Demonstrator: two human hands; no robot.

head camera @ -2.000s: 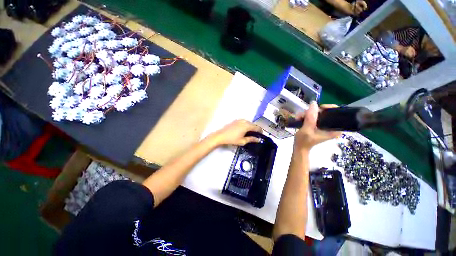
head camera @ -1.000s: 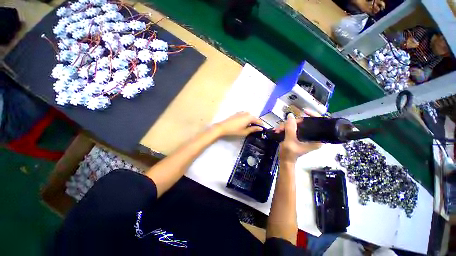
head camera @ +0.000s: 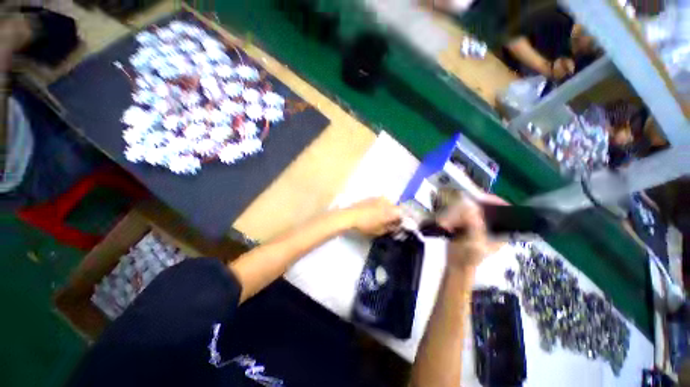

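The black plastic housing (head camera: pixel 389 281) lies on the white sheet (head camera: pixel 327 273) in front of me. My left hand (head camera: pixel 380 217) is at its far end, fingers bent over the edge; blur hides the exact hold. My right hand (head camera: pixel 467 230) is shut on the electric screwdriver (head camera: pixel 522 219), held tilted nearly flat, its tip end towards the housing's far end. The screw feeder (head camera: pixel 454 170), with a blue side, stands just beyond both hands. The contact of the tip is blurred.
A second black housing (head camera: pixel 498 336) lies right of my right forearm. Small metal-and-black parts (head camera: pixel 571 306) are heaped further right. Wired white parts (head camera: pixel 198 98) lie on the black mat (head camera: pixel 178 193) at left. A cardboard box (head camera: pixel 76 302) is below. The green conveyor belt (head camera: pixel 424 98) runs beyond; other people's hands show behind it.
The screwdriver and right hand first moved left to the housing's far end, then slightly right and down in the picture. My left hand stays at that end. The whole view has shifted.
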